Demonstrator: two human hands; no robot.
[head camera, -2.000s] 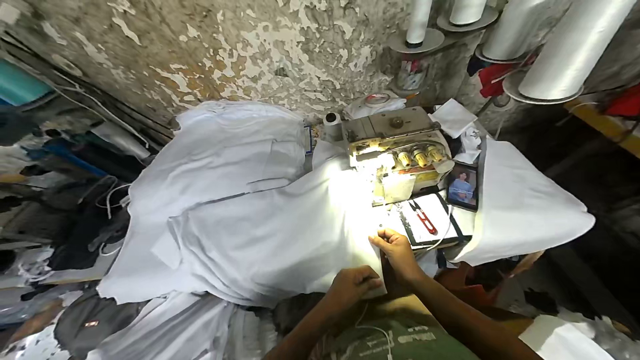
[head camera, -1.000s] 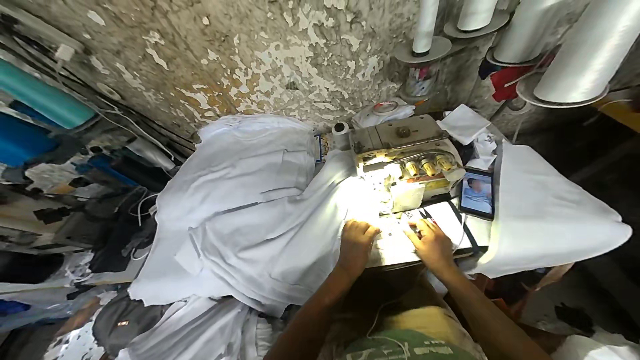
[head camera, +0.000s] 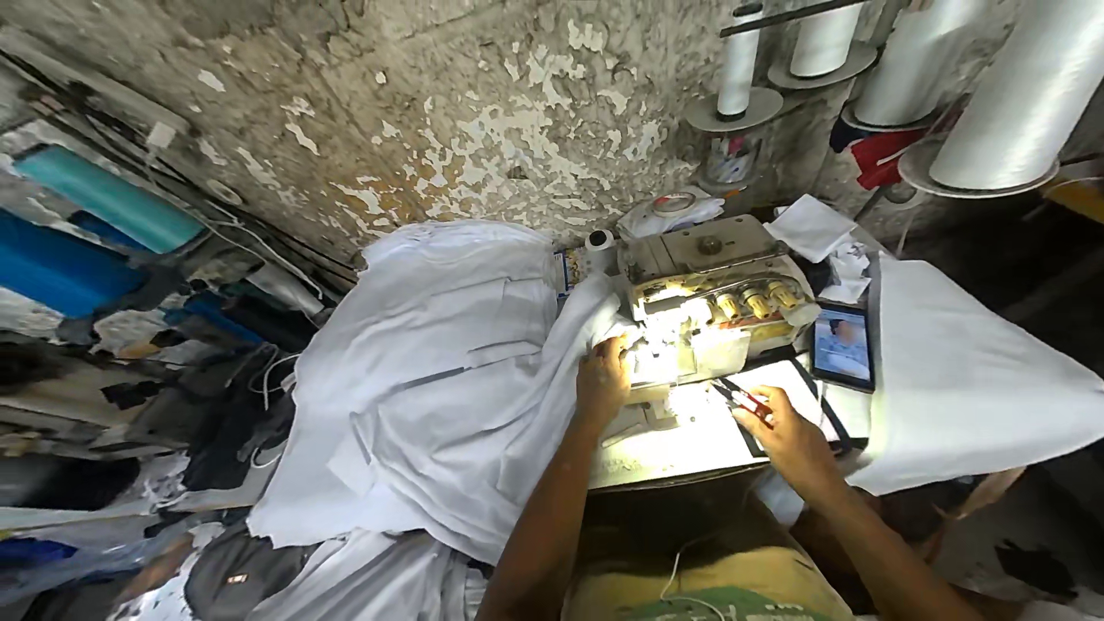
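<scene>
My right hand (head camera: 783, 424) is closed around red-handled thread snips (head camera: 740, 397), their dark blades pointing left over the lit white work surface (head camera: 681, 444). My left hand (head camera: 605, 379) is at the left side of an overlock sewing machine (head camera: 711, 285), with its fingers on the edge of white fabric (head camera: 448, 379) by the needle area. Glare hides what those fingertips grip. The machine's lamp lights its front and several yellowish tension dials. The fabric spreads in a large heap to the left of the machine.
A phone (head camera: 843, 345) with a lit screen lies right of the machine, beside more white fabric (head camera: 975, 371). Large thread cones (head camera: 1005, 112) stand on holders at upper right. A small cone (head camera: 600, 250) is behind the machine. Teal and blue rolls (head camera: 112, 197) lie at left.
My right hand has picked up the red snips, which lay on the work surface two seconds ago. My left hand has moved up to the machine's left side, onto the fabric.
</scene>
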